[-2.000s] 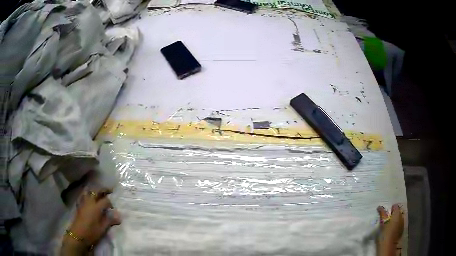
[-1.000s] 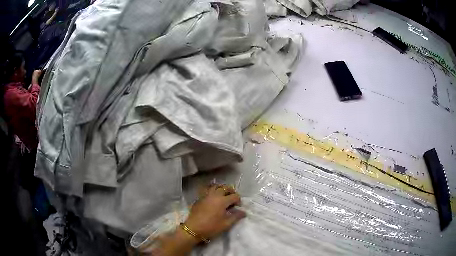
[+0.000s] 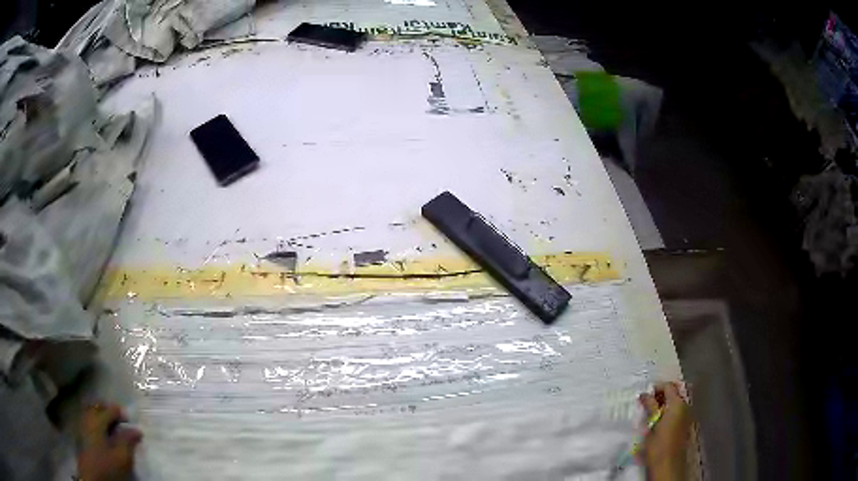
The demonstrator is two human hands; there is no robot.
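Note:
A pale grey-white cloth [image 3: 376,451] lies flat along the near table edge, over a lined guide sheet under shiny clear film [image 3: 348,362]. My left hand [image 3: 108,443] is at the cloth's left end, low in the picture and blurred, fingers curled; whether it grips the cloth is unclear. My right hand [image 3: 666,434] is at the cloth's right end by the table edge. It holds a thin multicoloured pencil [image 3: 649,421], its lower end pointing down to the left.
A heap of grey garments [image 3: 56,188] covers the left side. A yellow strip [image 3: 188,280] crosses the table, with a black oblong tool [image 3: 494,256] over it. A smartphone [image 3: 224,150] and another dark phone-like object [image 3: 326,37] lie farther off. A pale bin [image 3: 720,376] stands at right.
Since one second ago the view has swung right, bringing my right hand and the pencil into the picture. The garment heap now shows less, and my left hand sits at the lower left.

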